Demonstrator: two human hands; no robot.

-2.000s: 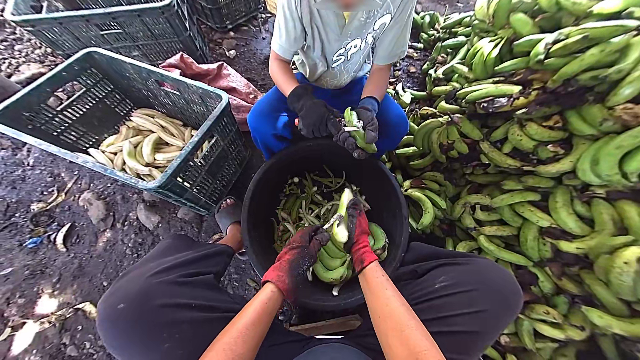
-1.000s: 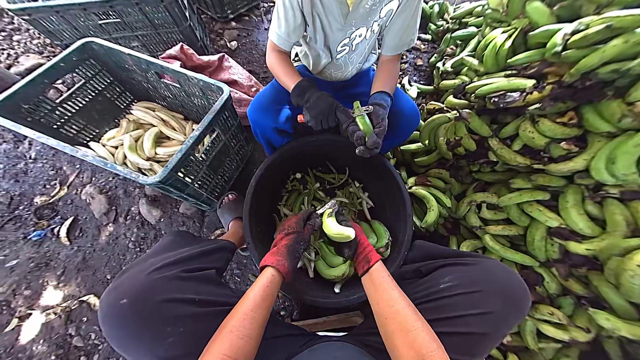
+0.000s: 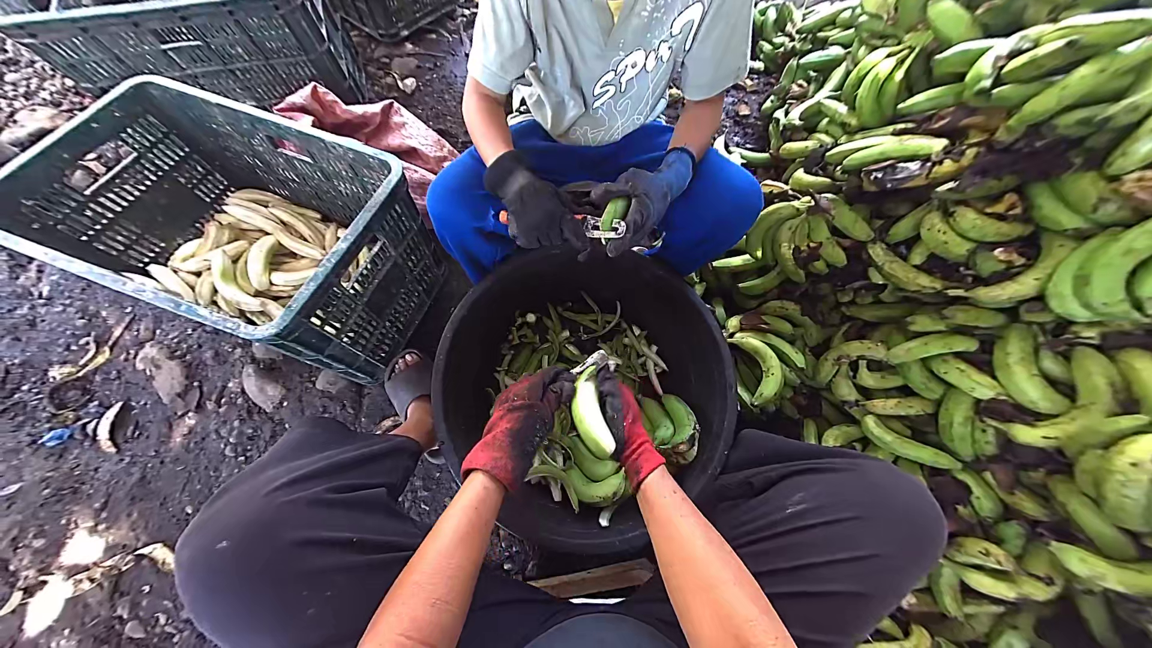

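Note:
Both my hands wear red gloves with blackened fingers and work over a black tub (image 3: 454,387). My right hand (image 3: 630,423) holds a partly peeled green banana (image 3: 591,414) along its side. My left hand (image 3: 526,423) is at the banana's upper end, its fingers curled; a small metallic edge, perhaps a peeler's (image 3: 591,363), shows between the hands. Whether the left hand grips it is hidden. Below them in the tub lie unpeeled green bananas (image 3: 598,486) and strips of green peel (image 3: 558,337).
A co-worker in dark gloves (image 3: 540,202) holds a peeler (image 3: 601,228) and a green banana (image 3: 616,214) across the tub. A plastic crate (image 3: 396,193) at left holds peeled bananas (image 3: 256,256). Green bananas (image 3: 909,360) are heaped at right. A red sack (image 3: 378,130) lies behind the crate.
The banana in my hands has turned from a slant across the tub to nearly upright, and my left hand has come up to its upper end.

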